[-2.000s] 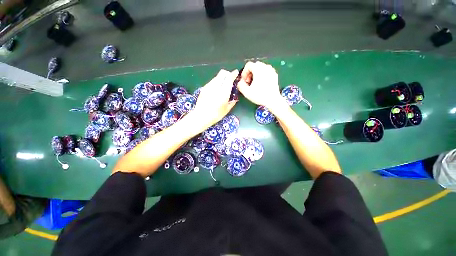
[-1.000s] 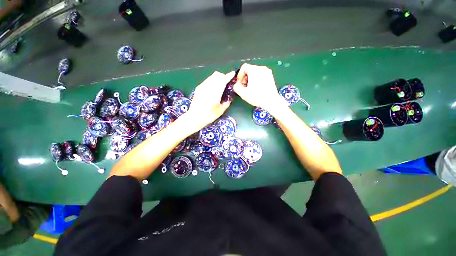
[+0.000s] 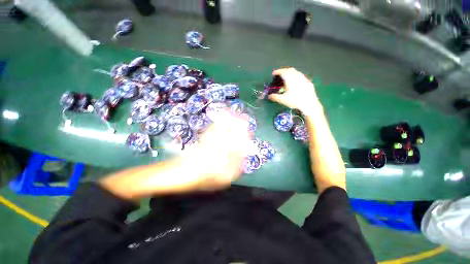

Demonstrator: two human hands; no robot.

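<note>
My right hand (image 3: 299, 92) is raised over the bench near its back edge and grips a small dark unit (image 3: 276, 86) with reddish wires at its side; the fingers partly hide it. My left hand (image 3: 227, 144) is blurred by motion over the front right part of the heap of round board units (image 3: 151, 94). Whether it holds anything cannot be told. The units have blue-white faces, dark reddish sides and thin pale lead wires. A round board unit (image 3: 283, 121) lies beside another near my right forearm.
Several black housings (image 3: 367, 158) lie at the right of the green bench (image 3: 330, 178). Beyond it, the grey conveyor belt (image 3: 247, 49) carries housings and round units. A pale bar (image 3: 56, 26) crosses the back left. A person's pale sleeve (image 3: 448, 224) is at the right edge.
My hands have come apart: the left moved back toward me over the heap, the right stayed forward with the dark unit. The camera view has turned, shifting the bench and belt.
</note>
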